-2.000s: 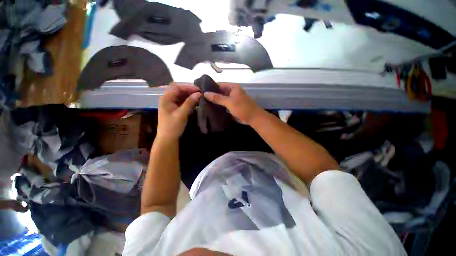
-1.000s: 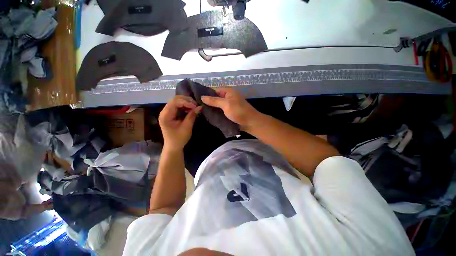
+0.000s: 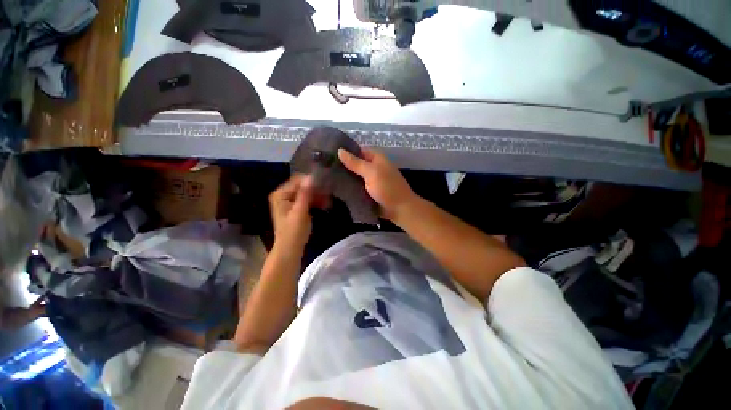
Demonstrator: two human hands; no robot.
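A dark grey panel [image 3: 337,178] with a small dark label is held above my lap at the table's front edge. My right hand [image 3: 377,180] grips its right side, thumb on top beside the label. My left hand [image 3: 298,206] is at the panel's lower left, blurred; whether its fingers hold the cloth or a thread cannot be told. Three more curved dark grey areas of cut panels with small black labels lie on the white table: one at left [image 3: 188,90], one in the middle [image 3: 353,70], and overlapping ones at the top [image 3: 240,24].
A grey ruler strip [image 3: 481,148] runs along the table's front edge. Coloured-handled snips [image 3: 681,148] lie at the right. The machine's metal parts [image 3: 393,12] and black control panel [image 3: 653,36] are at the top. Grey fabric heaps [image 3: 172,260] and a cardboard box [image 3: 188,192] are below left.
The held panel has been opened out, so its label shows. My left hand has moved down and away from the label area. My right hand still grips the panel.
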